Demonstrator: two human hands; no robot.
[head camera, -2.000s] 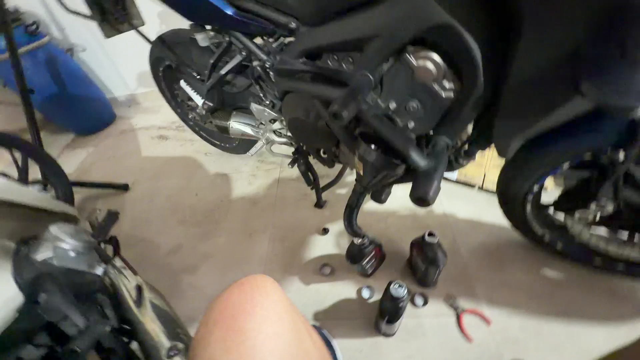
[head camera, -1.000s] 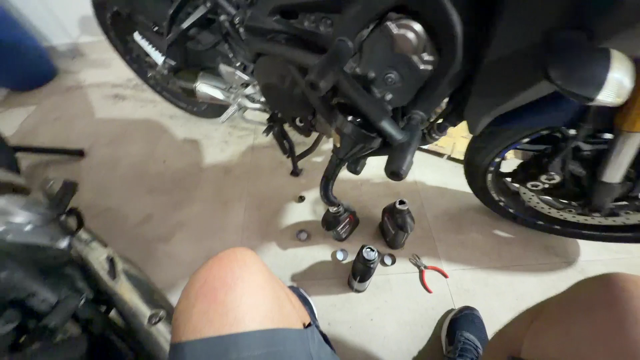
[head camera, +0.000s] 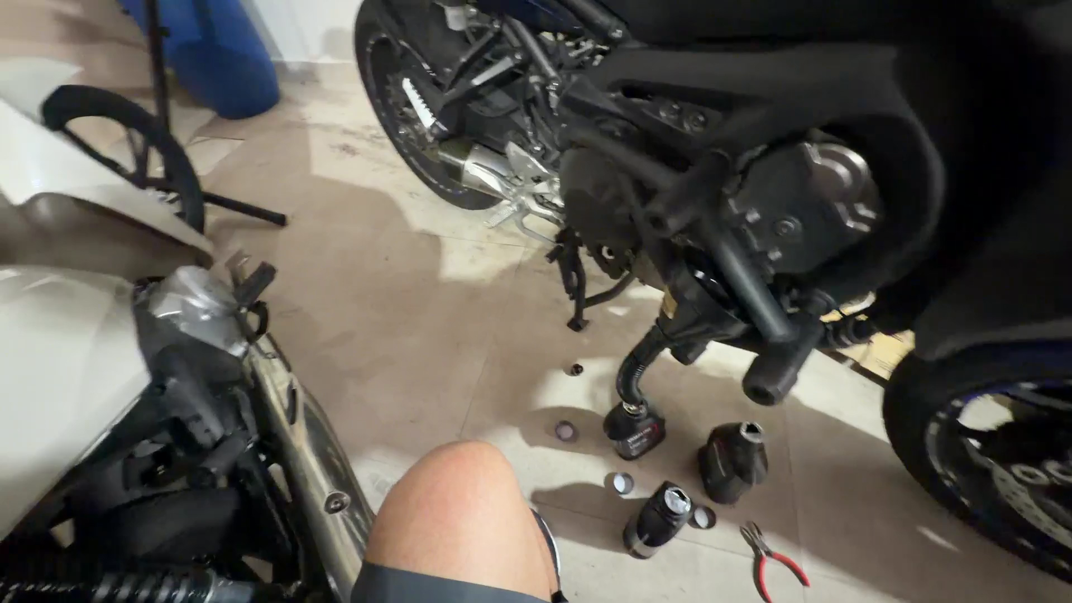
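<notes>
Neither my left hand nor my right hand shows in the head view. A dark motorcycle (head camera: 779, 226) fills the upper right. Beneath its engine a black funnel (head camera: 703, 301) runs through a ribbed hose (head camera: 632, 373) down into the neck of a black bottle (head camera: 634, 435) on the floor. Two more black bottles stand uncapped nearby, one to the right (head camera: 730, 465) and one in front (head camera: 656, 521). Round caps lie around them, among them a pale one (head camera: 621, 483) and a dark-rimmed one (head camera: 703, 517). Red-handled pliers (head camera: 775, 557) rest on the tiles at the lower right.
My bare knee (head camera: 461, 502) is at the bottom centre. A second, white motorcycle (head camera: 67, 368) with a metal exhaust pipe (head camera: 314, 444) stands along the left. A blue barrel (head camera: 222, 59) is at the upper left. The dark motorcycle's front wheel (head camera: 946, 444) stands at the right edge.
The view has shifted; my shoe and other leg, visible at the lower right one second ago, are now out of frame. The bottles, funnel and pliers have not plainly moved.
</notes>
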